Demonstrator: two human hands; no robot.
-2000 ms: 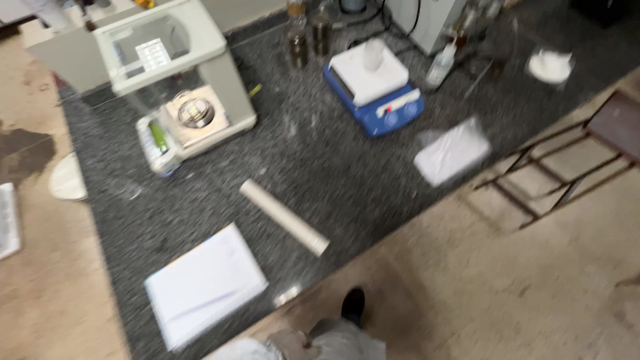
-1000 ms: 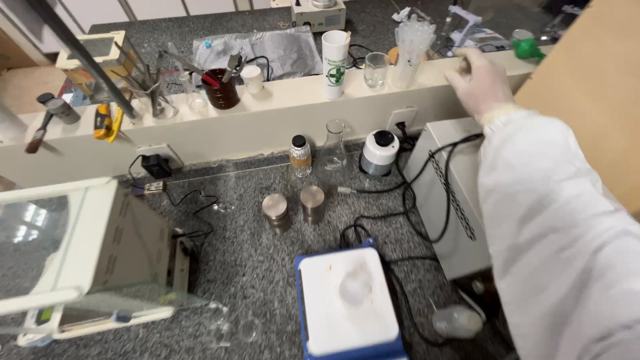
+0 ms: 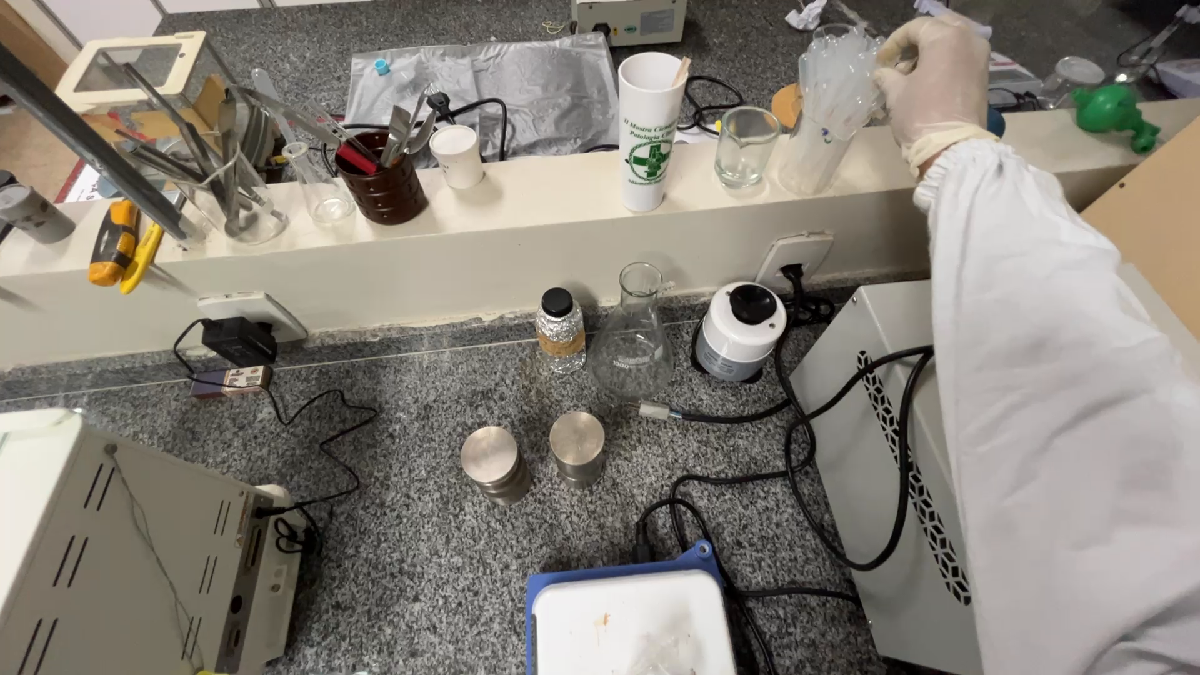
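Note:
My right hand, in a pale latex glove and a white coat sleeve, is at the rim of a tall clear vessel packed with translucent plastic pipettes. Its fingers are bent at the right side of the bundle; whether they pinch one cannot be told. Left of that vessel stand a small glass beaker and a tall white plastic cup with green print. A green plastic object lies on the ledge to the right of the hand. My left hand is out of view.
The ledge also holds a brown cup of spatulas and a beaker of metal tools. Below stand an Erlenmeyer flask, a foil-wrapped bottle, two metal cylinders and a blue-and-white stirrer plate. Black cables loop beside a grey metal housing.
The view has swung from the whole bench to the ledge. My right hand, unseen two seconds ago, was above the ledge right of the pipettes one second ago and is now against them.

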